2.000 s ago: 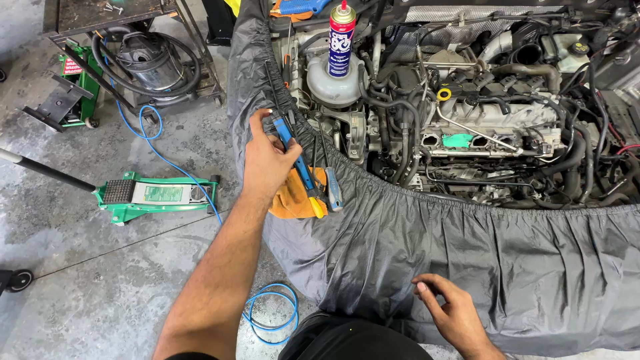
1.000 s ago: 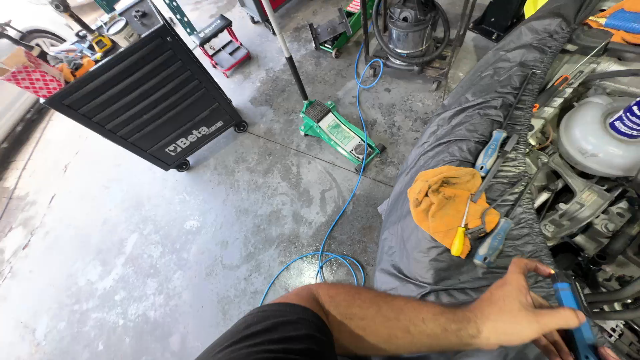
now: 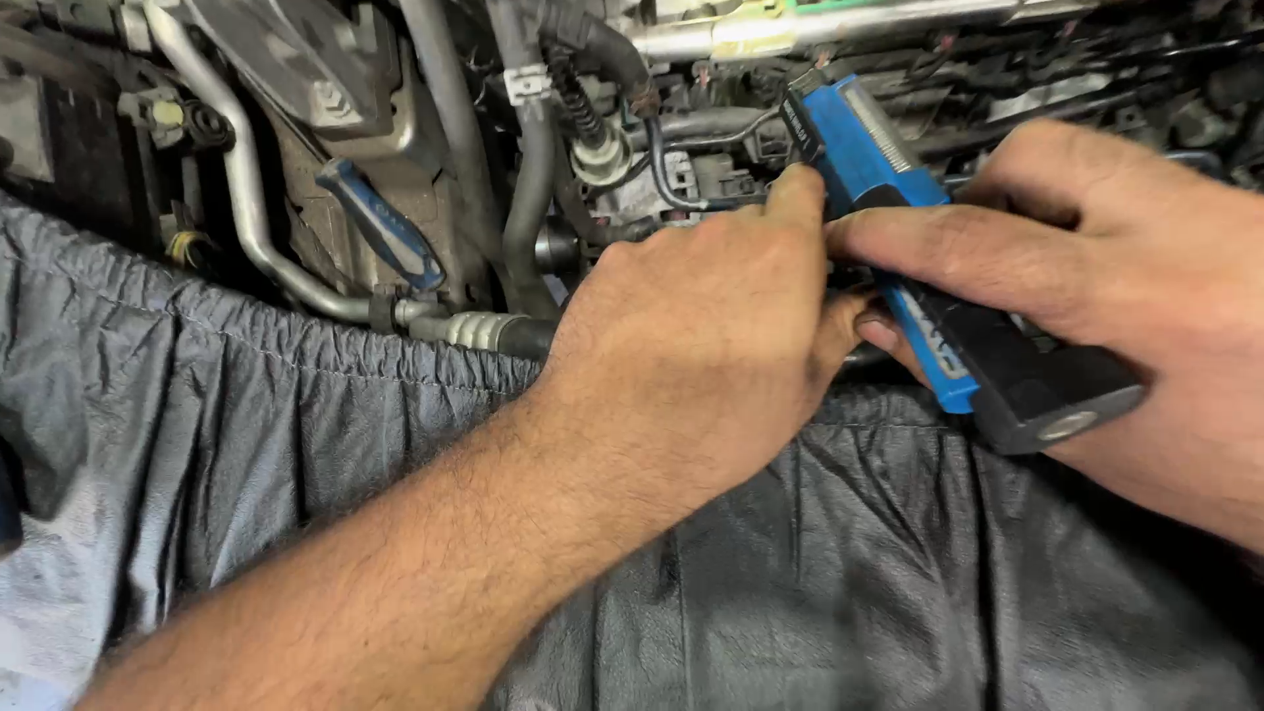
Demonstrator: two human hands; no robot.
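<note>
A blue and black handheld work light point(image 3: 879, 197) is gripped between my two hands over the engine bay. My right hand point(image 3: 1106, 247) holds it from the right, with the fingers along its body. My left hand point(image 3: 706, 326) closes on its left side, and the left fingertips are partly hidden behind the light. Left of my hands, a blue-handled tool point(image 3: 380, 222) lies among the engine parts; only its handle shows clearly.
A grey elastic-edged fender cover point(image 3: 395, 494) drapes the car's edge below my hands. Around them run a metal pipe point(image 3: 237, 188), a black hose point(image 3: 533, 168) and a crimped hose fitting point(image 3: 479, 331). A silver rail point(image 3: 750, 39) crosses the top.
The view has swung to the engine bay and come much closer. Two seconds ago the light was in my left hand alone, with my right hand apart; now both hands are on it.
</note>
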